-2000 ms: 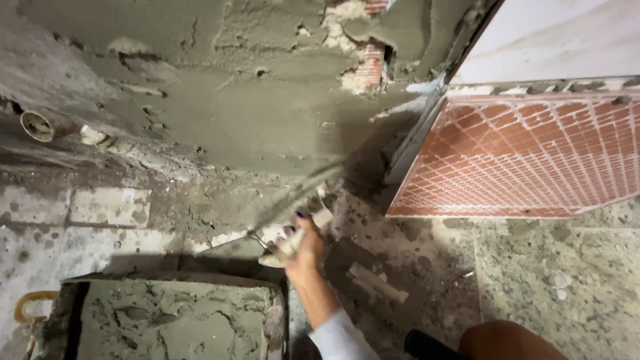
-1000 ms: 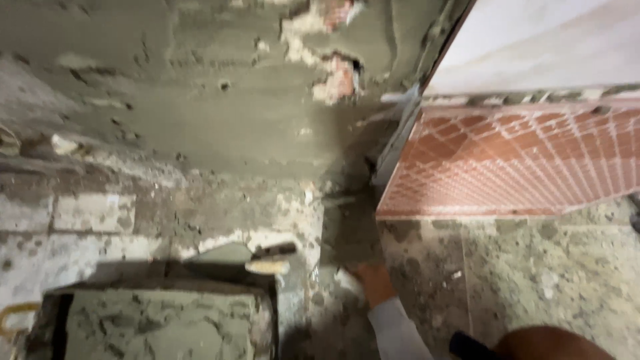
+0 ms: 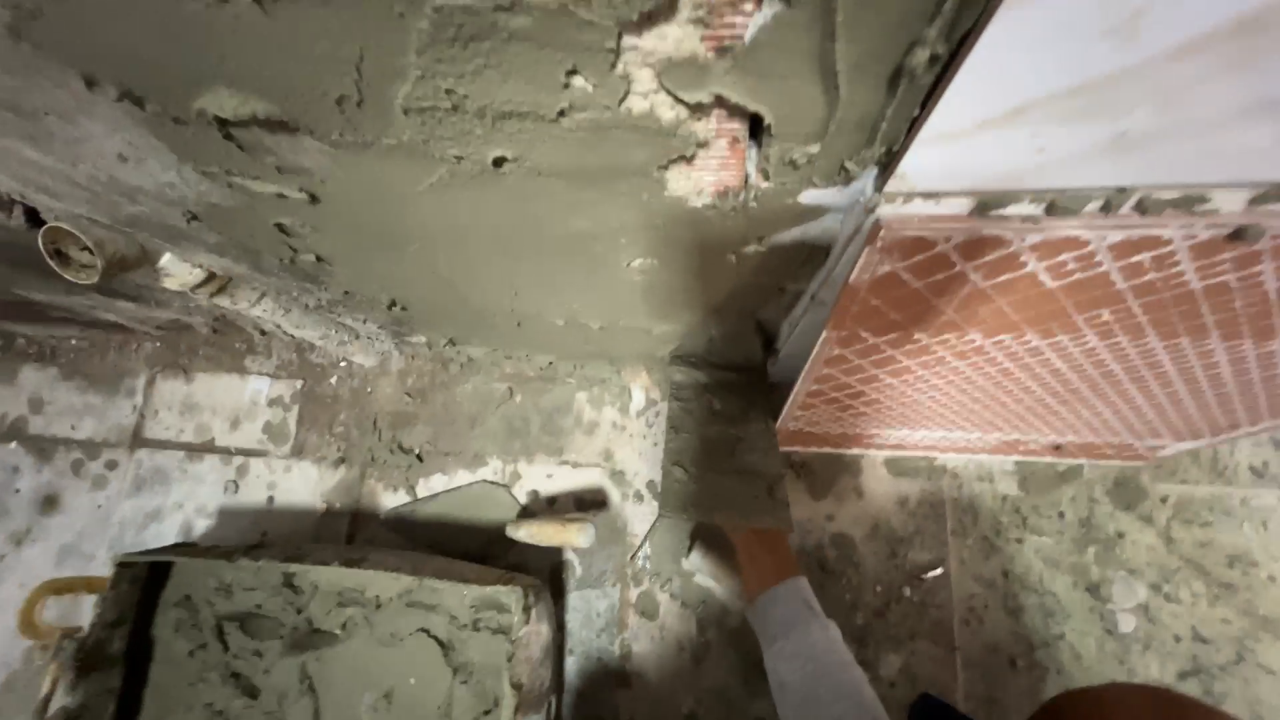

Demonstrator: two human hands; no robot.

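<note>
My right hand [image 3: 760,560] is low in the centre, its light grey sleeve entering from below. It is closed around a flat rectangular plastering trowel [image 3: 728,440], whose far end is at the foot of the mortar-coated wall [image 3: 500,250]. Blur and shadow partly hide the fingers. To the left, a pointed trowel [image 3: 460,505] with a light handle [image 3: 550,531] lies beside a tub [image 3: 540,640] of wet grey mortar [image 3: 370,650]. Red brick [image 3: 722,150] shows through a gap in the wall coat. My left hand is out of view.
At right, a panel with a red-orange gridded face [image 3: 1000,340] stands close to the trowel, below a white panel [image 3: 1100,90]. An open pipe end [image 3: 72,252] juts out at left. A yellow curved handle [image 3: 60,605] is beside the tub. Splattered floor tiles [image 3: 220,410] surround the area.
My right hand has let go of the pointed trowel, which now lies by the tub. It has moved right and taken hold of the rectangular trowel that lay on the floor.
</note>
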